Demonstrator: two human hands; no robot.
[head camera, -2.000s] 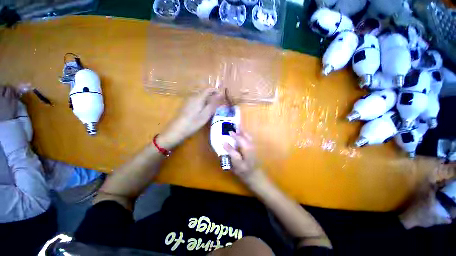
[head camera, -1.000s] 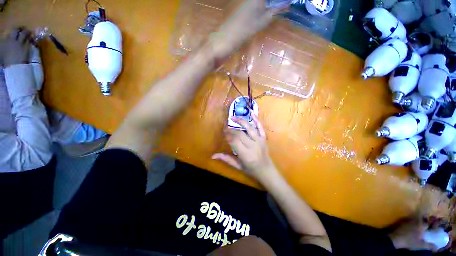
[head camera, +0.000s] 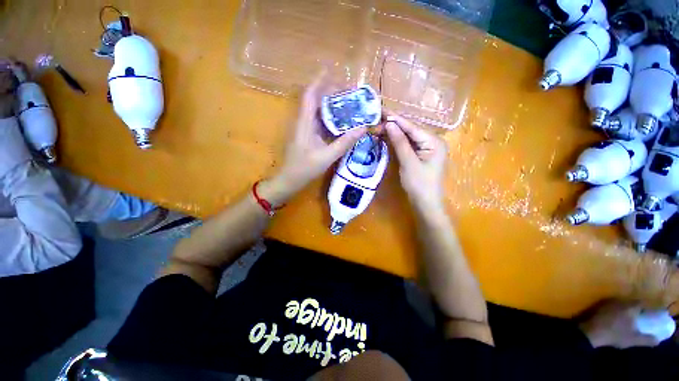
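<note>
A white bulb camera body (head camera: 359, 182) lies on the orange bench in front of me, its screw base towards me and its open end away, with a black square window on its front. My left hand (head camera: 313, 138) holds a camera head shell (head camera: 351, 109), its metallic inside facing up, just beyond the open end. My right hand (head camera: 418, 152) pinches thin dark lead wires (head camera: 383, 89) beside the shell. The wire tips at my fingers are too small to make out.
A clear plastic tray (head camera: 298, 48) lies beyond my hands. White bulb bodies (head camera: 610, 160) are piled at the right. Another bulb body (head camera: 136, 89) with a wired part stands apart at left, near a thin dark tool (head camera: 71, 79). Other people's hands show at both sides.
My left hand has come back from the far trays and now holds a head shell. My right hand has let go of the body and moved to the wires.
</note>
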